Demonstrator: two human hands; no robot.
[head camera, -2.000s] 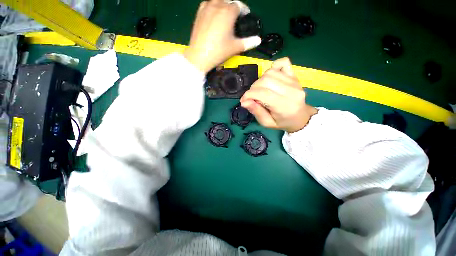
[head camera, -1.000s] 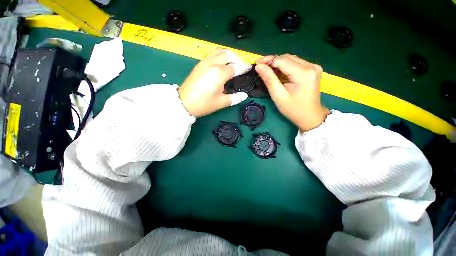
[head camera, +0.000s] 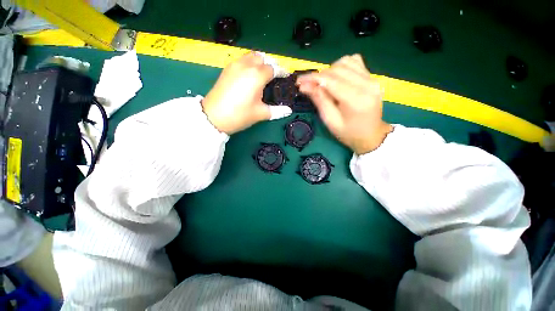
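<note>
My left hand (head camera: 242, 94), with white cots on thumb and finger, holds a round black watch case (head camera: 283, 90) by its left side at the near edge of the yellow strip. The black holding fixture (head camera: 302, 104) shows partly beneath and beside the case. My right hand (head camera: 348, 100) is over the right side of the case, fingertips bunched together at it and slightly blurred. Whether a tool or small part is between them cannot be told. Three loose watch cases (head camera: 299, 132), (head camera: 270, 157), (head camera: 315, 168) lie just in front on the green mat.
A yellow strip (head camera: 420, 97) crosses the bench. Beyond it several watch cases (head camera: 365, 23) lie in a row. At left stand a scuffed black control box (head camera: 42, 140) with a cable and a crumpled white paper (head camera: 118, 82). A yellow bar (head camera: 73, 21) is upper left.
My left hand has come back from beyond the strip with a watch case to the fixture. My right hand has joined it there. The row beyond the strip has shifted left in view.
</note>
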